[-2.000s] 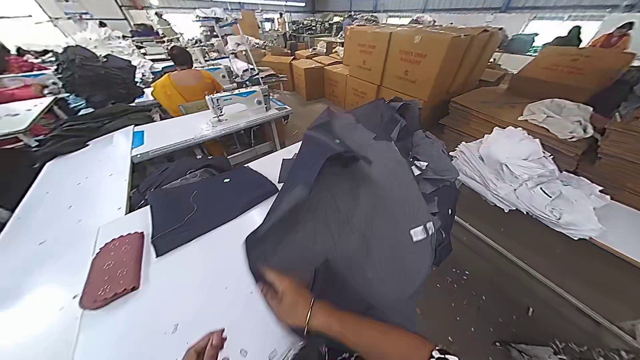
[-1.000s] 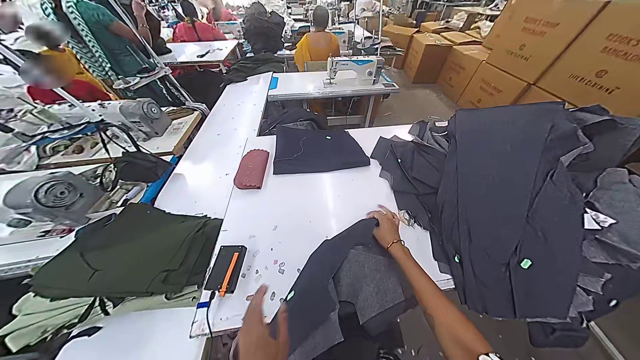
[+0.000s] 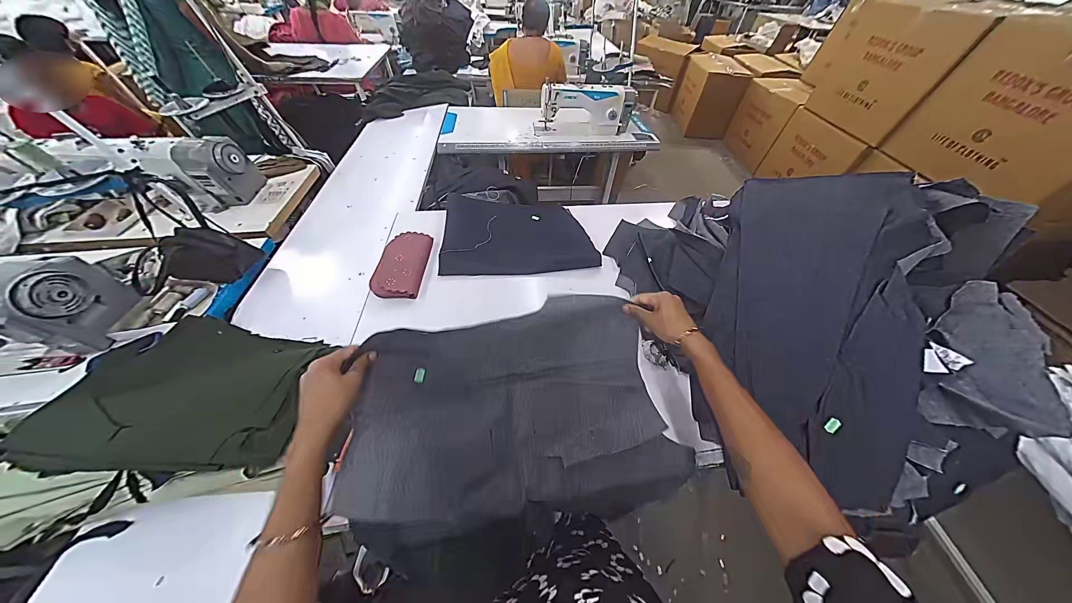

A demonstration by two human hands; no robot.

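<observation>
Both my hands stretch a dark grey fabric piece (image 3: 502, 410) over the near edge of the white table. My left hand (image 3: 331, 385) pinches its upper left corner, and my right hand (image 3: 662, 318) pinches its upper right corner. A small green sticker (image 3: 420, 375) sits near the left corner. Beyond the cloth lie a folded navy fabric (image 3: 519, 239) with a loose thread on it and a dusty-red scalloped pouch (image 3: 402, 265). At the right, a heap of dark fabric pieces (image 3: 804, 310) bears another green sticker (image 3: 832, 425).
Dark green fabric pieces (image 3: 167, 402) are stacked at the left, below sewing machines (image 3: 67, 297). Ahead stands a white sewing machine (image 3: 586, 109) on its table, with a person in yellow (image 3: 528, 63) beyond. Cardboard boxes (image 3: 904, 75) are piled at the back right.
The grey piece, bunched near the table edge a second ago, is now spread between both hands. My left hand, then apart from the cloth, now holds its corner.
</observation>
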